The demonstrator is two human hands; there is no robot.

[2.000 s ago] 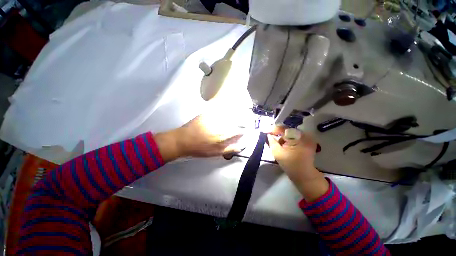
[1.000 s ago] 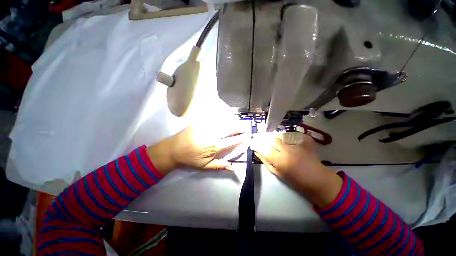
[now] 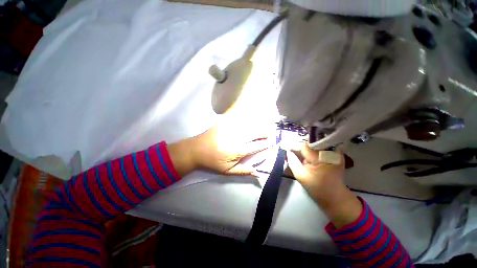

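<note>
A navy-black strip [image 3: 268, 204] runs from the needle area down over the table's front edge. My right hand [image 3: 319, 170] has its fingertips at the strip's upper end, just in front of the presser foot and needle [image 3: 285, 128]; it has a pale band around one finger. My left hand [image 3: 222, 152] lies spread on the white fabric [image 3: 120, 78], left of the needle. Glare hides its upper fingers and the exact contact at the needle. The sewing machine head [image 3: 334, 63] stands above and right of the needle.
The lamp [image 3: 231, 86] hangs left of the machine head. Black-handled tools [image 3: 434, 161] lie on the machine bed at right, below the tension knob [image 3: 423, 131]. Crinkled plastic [image 3: 460, 225] is at the right table end. An orange crate [image 3: 34, 209] is at lower left.
The view has shifted and tilted. The red-handled tool seen beside my right hand a second ago is now mostly hidden. Both hands stay near the needle, and the strip still hangs down.
</note>
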